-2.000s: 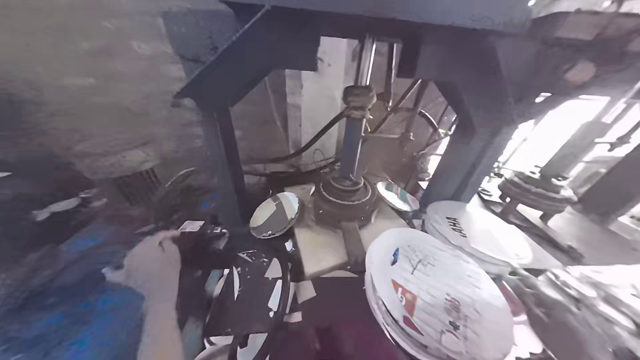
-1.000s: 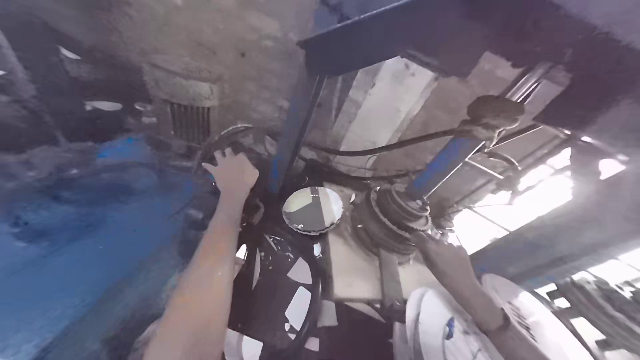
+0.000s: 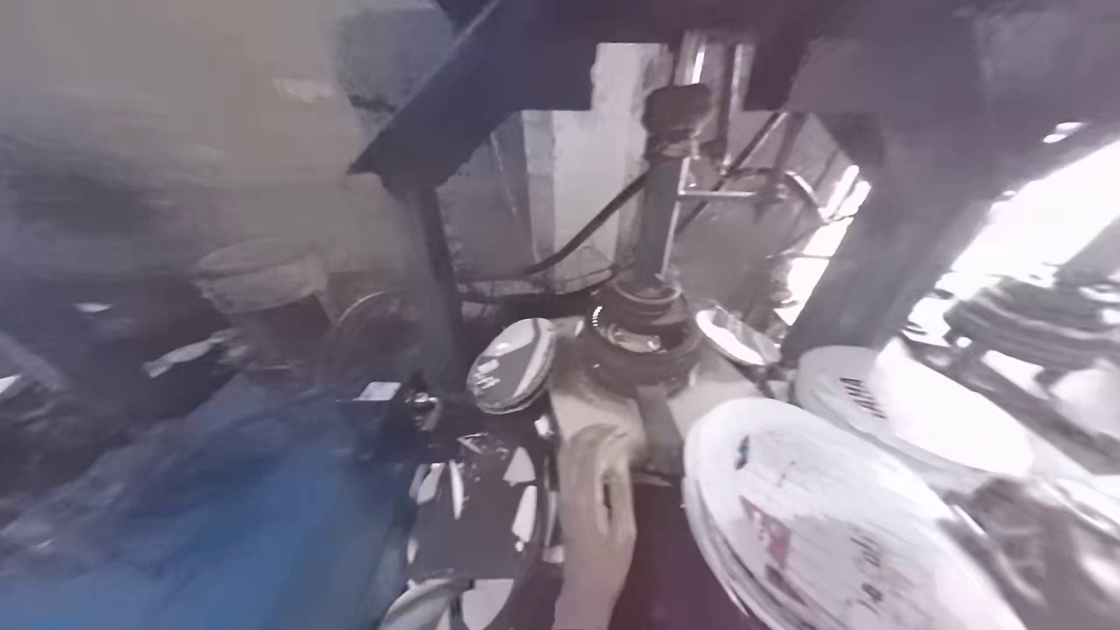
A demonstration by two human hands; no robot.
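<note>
What looks like my left hand [image 3: 599, 477] reaches up from the bottom centre, fingers curled, over the front of a pale base plate [image 3: 573, 402]. Blur hides whether anything is in it. Just beyond it, a round metal die [image 3: 643, 346] sits at the foot of the upright ram [image 3: 658, 223] of a press-like machine. Left of the die leans a round, shiny disc [image 3: 512, 366]; another lies tilted at its right [image 3: 737, 337]. Right of my hand is a stack of round white printed discs [image 3: 822, 516]. My right hand is not in view.
Dark steel frame posts stand left [image 3: 437, 271] and right [image 3: 866, 254] of the ram. A dark round container with shiny scraps [image 3: 477, 516] is left of my hand. More white discs [image 3: 910, 411] lie behind the stack. A blue surface [image 3: 254, 516] fills the lower left.
My left hand has moved from the left of the machine to the front of its base plate. My right hand, beside the die one second ago, has left the view. The view has turned.
</note>
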